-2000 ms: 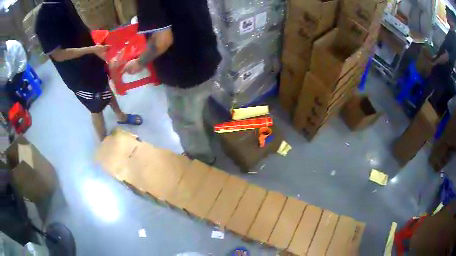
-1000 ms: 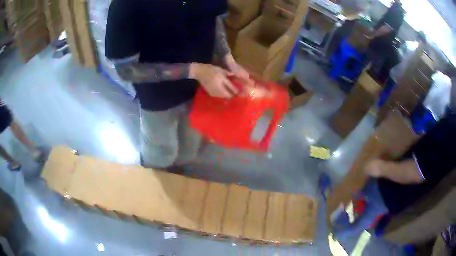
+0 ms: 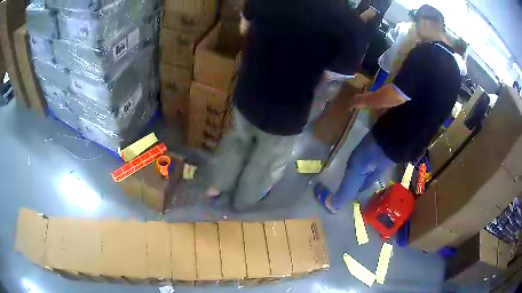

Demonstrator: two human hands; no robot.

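Neither of my hands is in the picture. Nearest in front of me, a long row of cartons (image 3: pixel 171 249) lies on the grey floor, made of several narrow brown box tops side by side. Behind its left part, a brown box used as a side table (image 3: pixel 143 191) holds an orange-red label strip (image 3: pixel 139 163), a pale yellow strip (image 3: pixel 139 146) and an orange tape roll (image 3: pixel 163 165).
Wrapped pallet load (image 3: pixel 103 74) at back left; stacked cartons (image 3: pixel 189 63) beside it. A person in black (image 3: pixel 286 68) stands behind the row; another person (image 3: pixel 420 109) stands right of them, near a red stool (image 3: pixel 390 210). Backing paper (image 3: pixel 359 269) litters the floor. More cartons (image 3: pixel 469 183) are at right.
The view has swung right. The nearer person no longer shows the red stool held in front and has turned away. The person at right is now standing beside a red stool.
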